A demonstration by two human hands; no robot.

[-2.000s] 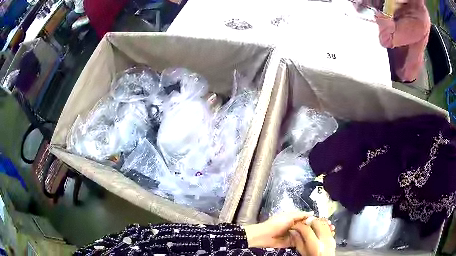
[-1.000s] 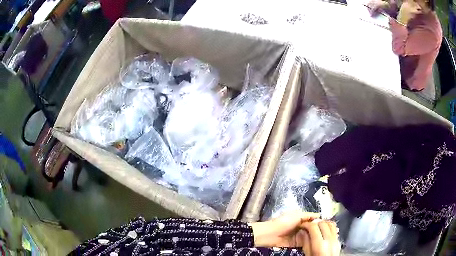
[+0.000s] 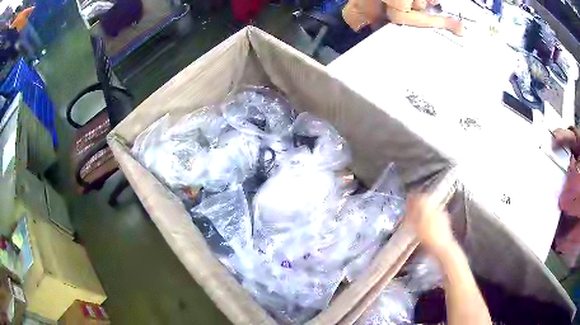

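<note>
A grey-beige fabric bin fills the middle of the head view and is full of crinkly clear plastic bags. A second bin stands against its right side, with more clear bags and dark purple cloth inside, partly cut off by the bottom edge. My right hand is blurred and lies at the rims where the two bins meet. Its forearm comes from the bottom right. The blur hides whether its fingers grip the rim. My left hand is not in view.
A white table behind the bins bears dark button piles and a black phone. Two people are partly seen at the table. A chair stands left, with yellowish boxes at lower left.
The view has turned left, so the full bin is more central. My hands, earlier together at the bottom, are apart; the right reached the bin rims, the left left the picture.
</note>
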